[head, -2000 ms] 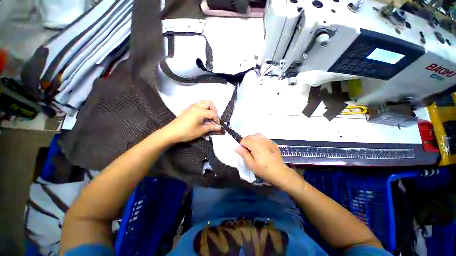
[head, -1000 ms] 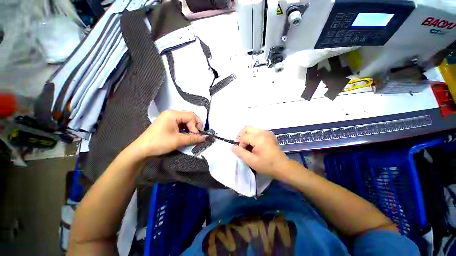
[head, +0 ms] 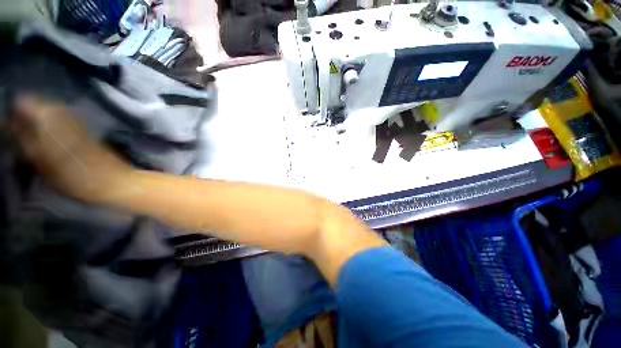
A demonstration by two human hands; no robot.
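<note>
The garment piece (head: 146, 112), dark brown with pale grey-white bands, is a blurred mass at the left end of the table and over its edge. My right arm reaches across the front of the machine to the left. My right hand (head: 51, 139) is blurred at the far left over the dark fabric; its fingers cannot be made out. My left hand is not in view. The white sewing machine (head: 470, 75) stands behind the table, and no fabric lies under its needle (head: 327, 121).
Dark fabric scraps (head: 402, 136) and yellow-handled snips (head: 437, 141) lie right of the needle. A red tray (head: 549, 148) and yellow-edged pad (head: 582, 139) are at the right end. The ruler tape (head: 449, 197) runs along the front edge. A blue crate (head: 470, 265) stands below.
The garment has moved from in front of me to the far left. My right hand has swung left across the table. My left hand has gone out of view. The camera view has shifted.
</note>
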